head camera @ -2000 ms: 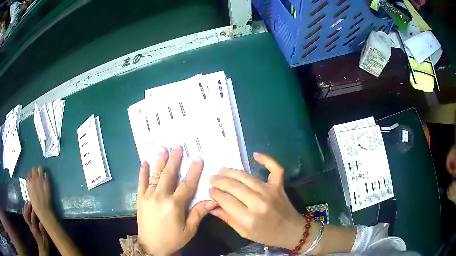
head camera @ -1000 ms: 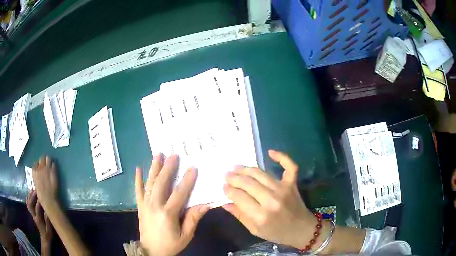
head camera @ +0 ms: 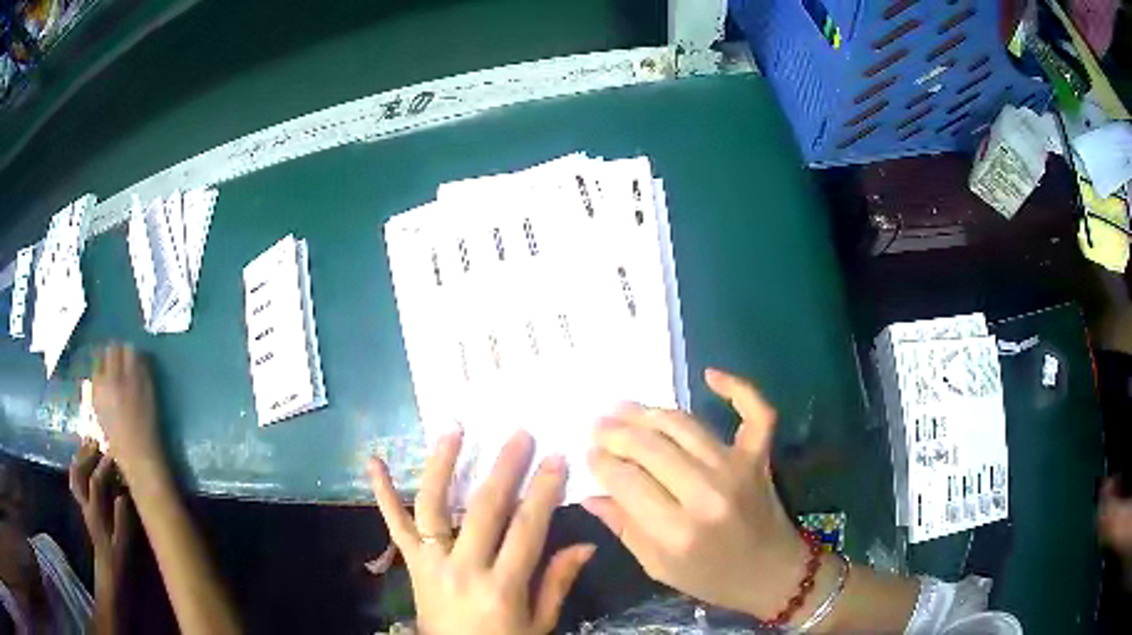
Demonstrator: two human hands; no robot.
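Observation:
A stack of white printed sheets point(head camera: 534, 298) lies on the green bench in front of me, its upper edges uneven. My left hand point(head camera: 490, 533), with a ring, has its fingers spread over the stack's near edge. My right hand point(head camera: 695, 496), with a red bead bracelet, lies on the near right corner, fingers together and thumb side partly hidden. Whether either hand grips paper is hard to see. A folded leaflet point(head camera: 281, 333) with short dark marks lies left of the stack.
Folded leaflet piles point(head camera: 171, 263) lie further left, near another person's hand point(head camera: 124, 409). A side stack of leaflets point(head camera: 950, 428) sits on the right table. A blue plastic basket point(head camera: 906, 75) and a small white box point(head camera: 1008, 161) stand at upper right. A pale metal rail point(head camera: 410, 102) runs behind.
The view has shifted, so the bench things appear further right and slightly higher. My left hand has moved towards the near edge, its fingers spread wider. My right hand stays at the near right corner.

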